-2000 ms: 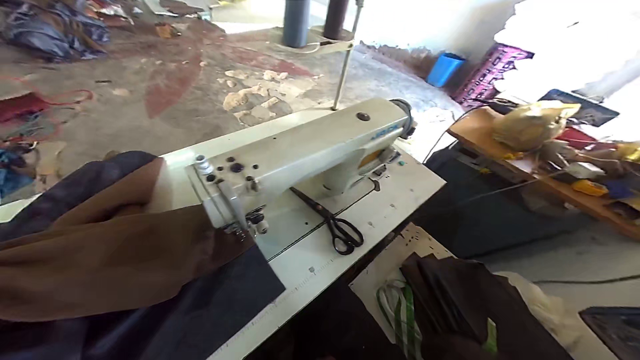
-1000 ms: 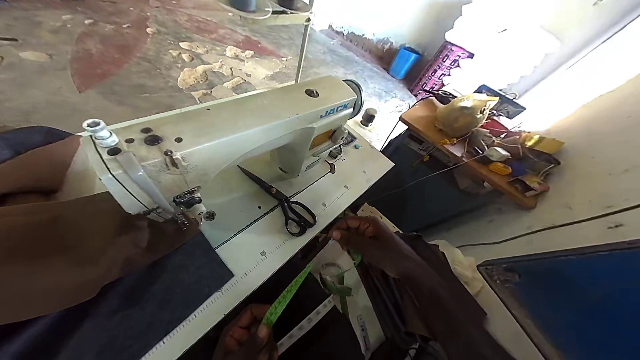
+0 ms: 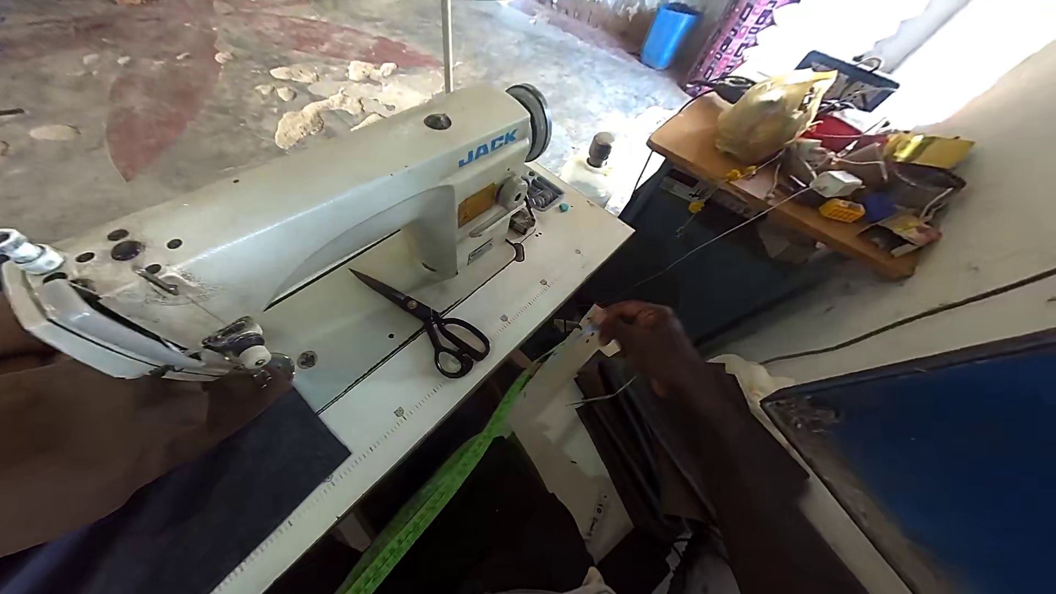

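Observation:
My right hand (image 3: 648, 334) pinches the end of a green measuring tape (image 3: 445, 478) beside the sewing table's front edge. The tape runs down to the bottom edge of the view, where my left hand is out of sight. Black-handled scissors (image 3: 437, 326) lie on the white table of a Jack sewing machine (image 3: 330, 198), blades toward the machine arm. Brown fabric (image 3: 107, 445) and dark navy fabric (image 3: 223, 503) lie at the needle end, at the left. Folded dark cloth (image 3: 635, 445) rests below my right forearm.
A wooden shelf (image 3: 858, 239) at the right holds a yellowish plastic bag (image 3: 767, 115) and small clutter. A blue panel (image 3: 932, 470) stands at the lower right. A thread cone (image 3: 600, 153) is behind the table, and a blue bucket (image 3: 670, 37) stands farther back.
My right hand has risen from the table's front edge, drawing the green tape out longer. My left hand, seen on the tape one second ago, is out of view. The scissors remain on the table.

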